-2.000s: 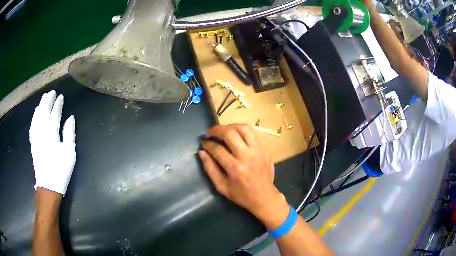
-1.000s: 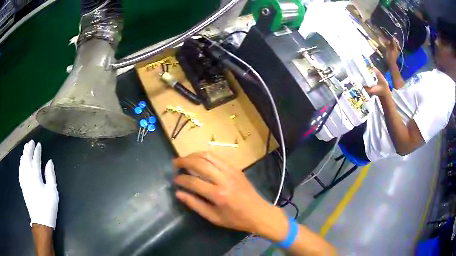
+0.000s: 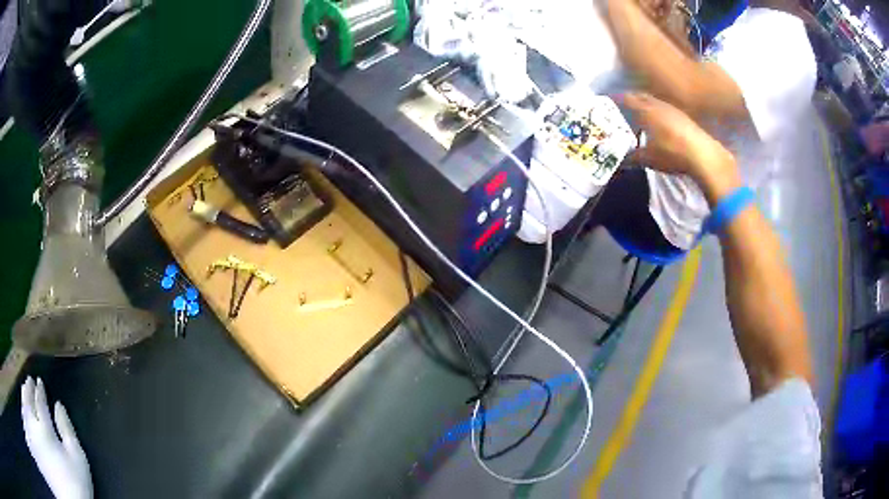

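Observation:
My left hand, in a white glove, lies open on the dark mat at the lower left, partly cut off by the frame edge. My bare right hand, with a blue wrist band, reaches far to the upper right. Its fingers are at the right rim of a white housing with a circuit board inside. The finger contact is too unclear to tell a grip. The housing is open side up, above other white housings beside the soldering station.
A tan cardboard tray holds a black iron stand, a dark-handled tool and brass strips. Blue disc components lie left of it, near the fume hood. Cables loop down at centre. Another person's arm is close behind.
My right hand has left the mat by the tray and reached right to the housing. The view has swung right. The other person's arm has shifted. My left hand stays open on the mat.

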